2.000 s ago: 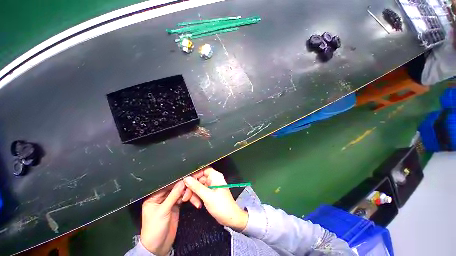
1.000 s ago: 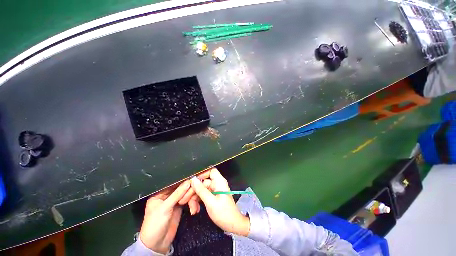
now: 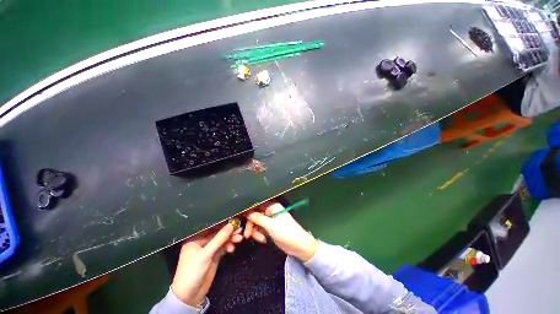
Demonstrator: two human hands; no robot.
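My left hand (image 3: 199,260) is below the bench edge, its thumb and fingers pinching a small round circuit board (image 3: 236,223) with yellow and white bits. Something dark lies beside it between the fingertips, partly hidden. My right hand (image 3: 279,231) is just to the right, its fingertips near the board. It holds a green stick (image 3: 291,208) that points up and right. On the bench, a shallow black box (image 3: 204,138) holds many tiny black parts.
Two loose round boards (image 3: 263,78) lie below a bundle of green sticks (image 3: 273,51). Black round housings sit at left (image 3: 51,186) and right (image 3: 398,71). A blue tray (image 3: 6,211) is at the left edge. A metal rod (image 3: 463,40) and compartment tray (image 3: 519,35) are far right.
The fingertips have parted a little and the small board now shows between them. The green stick has tilted upward at its outer end. The view has shifted slightly, showing more blue tray.
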